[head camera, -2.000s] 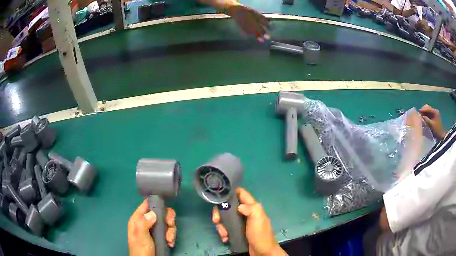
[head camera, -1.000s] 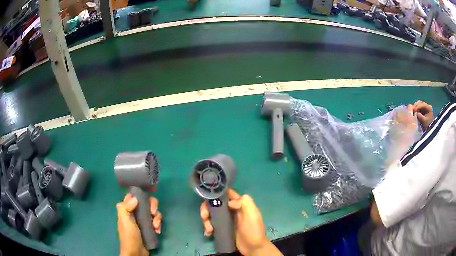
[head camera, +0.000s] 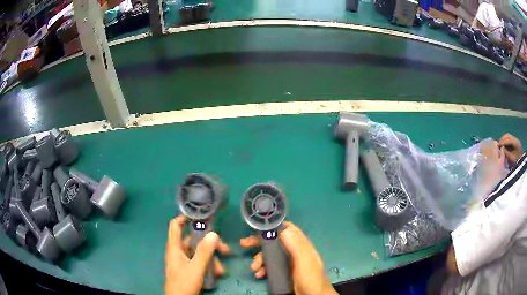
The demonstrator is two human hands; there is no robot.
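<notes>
My left hand (head camera: 188, 259) holds a grey handheld turbo fan (head camera: 199, 196) upright by its handle, slightly blurred. Its spoked grille faces me and its small display is lit. My right hand (head camera: 300, 259) holds a second grey turbo fan (head camera: 264, 206) upright by its handle. Its spoked grille also faces me and its display is lit below the head. The two fan heads are side by side, apart, above the green bench (head camera: 156, 152).
A pile of fans (head camera: 43, 199) lies at left. At right, two fans (head camera: 351, 155) lie beside and against a clear plastic bag (head camera: 445, 178), held by a neighbour's hand (head camera: 509, 148). A pale rail (head camera: 248, 108) and post (head camera: 101, 69) border the dark green conveyor (head camera: 225, 69).
The left fan has turned from side-on so that its spoked grille and lit display face me. Both hands appear farther right in view. The opposite person's hand and the fan on the conveyor are gone.
</notes>
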